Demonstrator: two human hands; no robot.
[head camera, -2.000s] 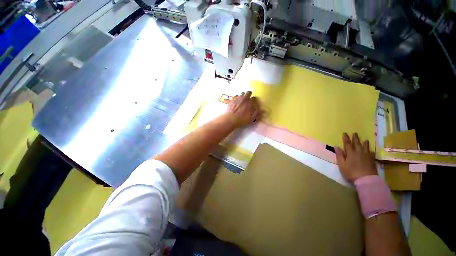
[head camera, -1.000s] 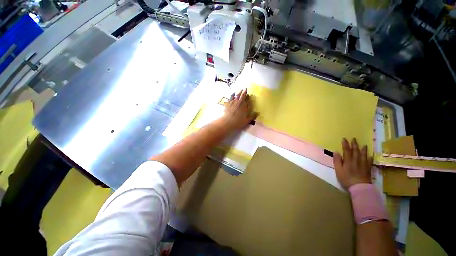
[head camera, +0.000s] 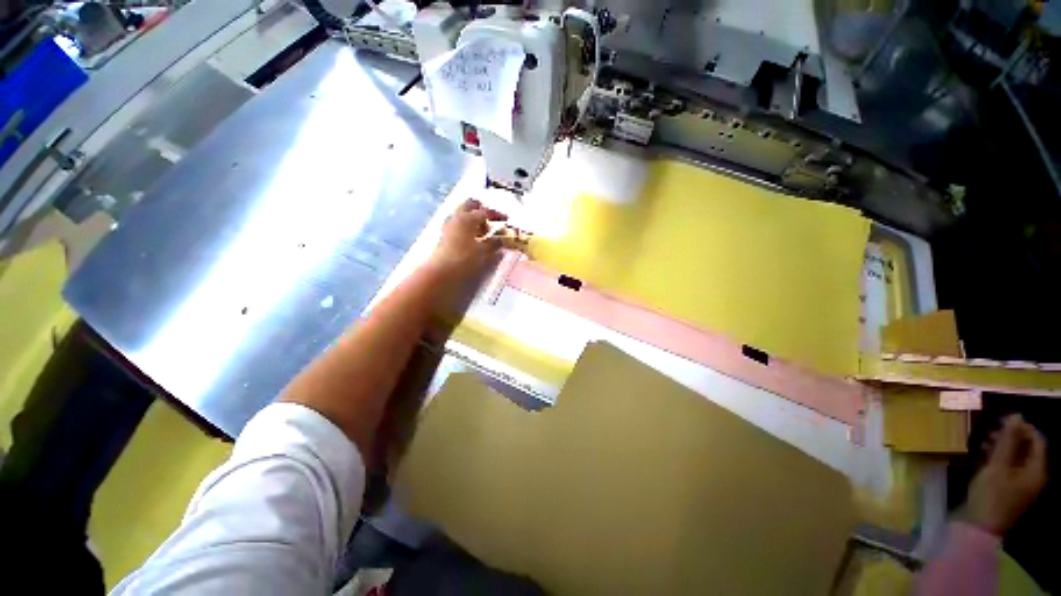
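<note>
The bright yellow panel (head camera: 745, 262) lies flat on the white template (head camera: 547, 332), behind the pink strip (head camera: 675, 324) with black marks. The khaki panel (head camera: 652, 477) lies nearest me, its notched corner towards the left. My left hand (head camera: 471, 239) is at the template's left end, below the needle head, fingertips down by small marks; whether it pinches anything cannot be told. My right hand (head camera: 1008, 472) is off the template at the far right, fingers loosely curled, with nothing visible in it. The long yellow strip (head camera: 989, 375) sticks out right above tan-yellow tabs (head camera: 925, 421).
The white sewing head (head camera: 495, 93) with a paper note stands behind my left hand. The grey feed bar (head camera: 745, 140) runs behind the template. The shiny metal table (head camera: 256, 233) is at left. Yellow pieces (head camera: 157, 489) lie below it and at the far left.
My left hand has moved left off the yellow panel's edge. My right hand has lifted off the panel and moved right and down, past the template. More of the pink strip shows.
</note>
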